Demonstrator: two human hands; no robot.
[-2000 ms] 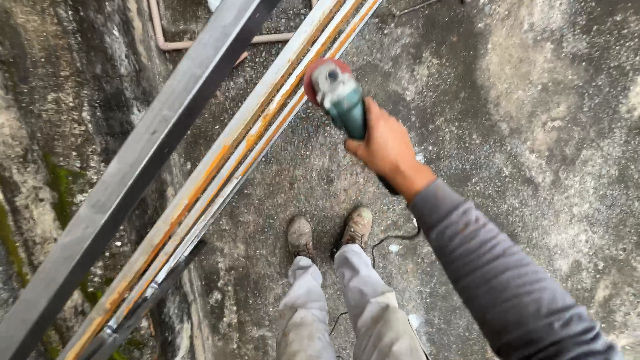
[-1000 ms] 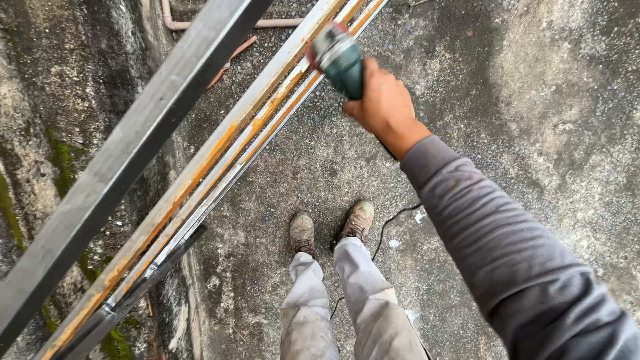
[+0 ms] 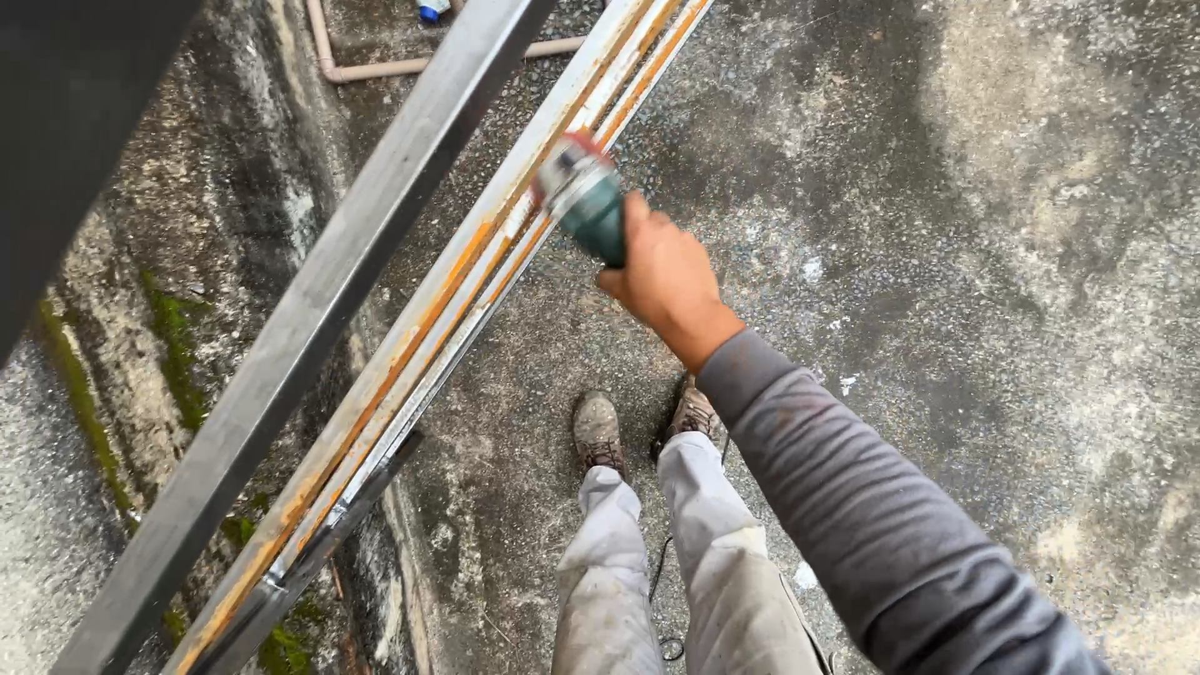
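Note:
My right hand [image 3: 667, 272] grips the dark green body of an angle grinder [image 3: 583, 199], blurred by motion. The grinder's head, with a reddish disc edge, is over the white-painted metal rails [image 3: 403, 361], which bear orange-brown rust streaks; whether the disc touches them cannot be told. Beside the rails, a grey square metal tube [image 3: 309, 281] runs diagonally. My left hand is out of the frame.
A pinkish pipe [image 3: 380, 69] bends on the ground behind the beams. A black cord [image 3: 660, 572] trails by my legs. My boots [image 3: 597, 427] stand on rough concrete. A dark blurred shape [image 3: 75, 122] fills the upper left corner.
The grinder in my right hand has moved down and left along the rails from its place a second ago. The dark shape at the upper left has come into view.

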